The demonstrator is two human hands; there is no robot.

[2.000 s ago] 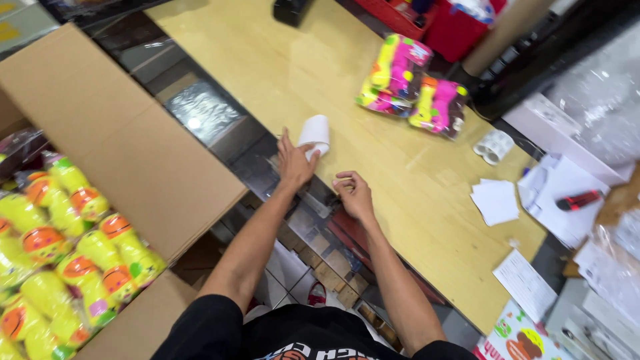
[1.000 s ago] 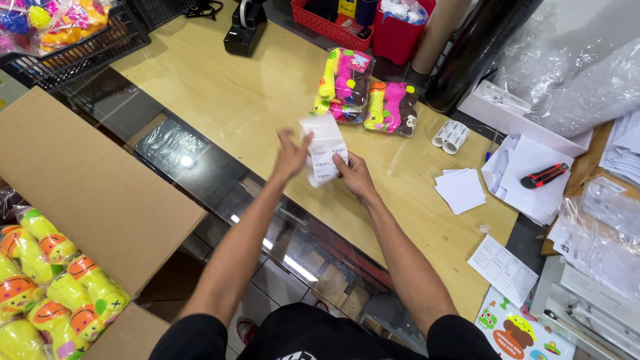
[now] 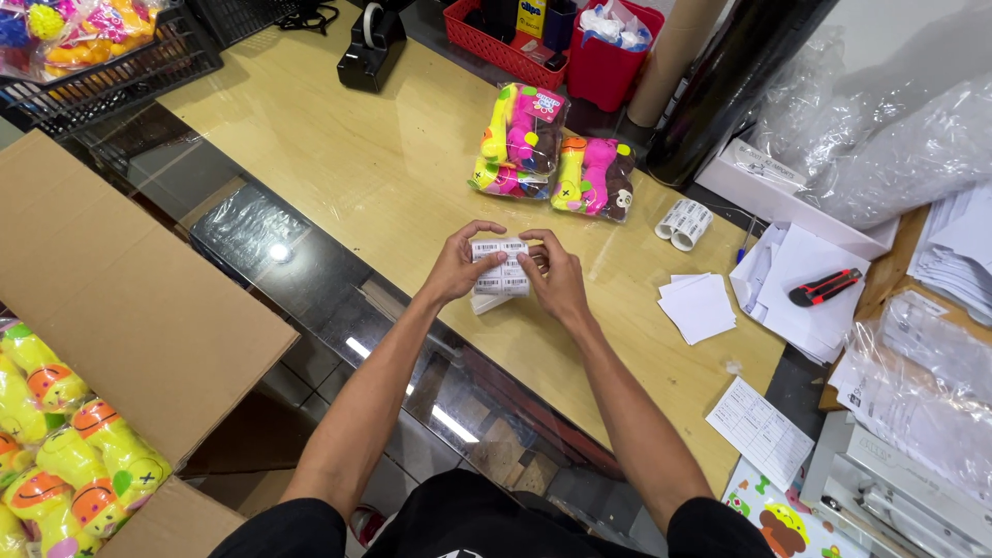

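My left hand (image 3: 459,267) and my right hand (image 3: 556,277) hold a strip of white barcode labels (image 3: 500,267) between them over the table, each thumb on its printed face. The lower end of the strip curls under. Beyond my hands lie clear bags of plush toys (image 3: 521,138) in yellow, pink and brown, with another such bag (image 3: 594,177) beside them. Two small rolls of barcode labels (image 3: 684,224) rest to the right. Nearer my right forearm are several blank white paper pieces (image 3: 697,307).
An open cardboard box (image 3: 132,287) of bagged yellow plush toys stands at the left. Along the back are a black tape dispenser (image 3: 372,50), a red basket (image 3: 508,48) and a red bin (image 3: 612,62). A red and black utility knife (image 3: 825,287) lies on papers at right.
Two seconds ago my right hand was apart from the white strip by my left hand. Both hands now hold it, with its printed face turned up. The view has shifted.
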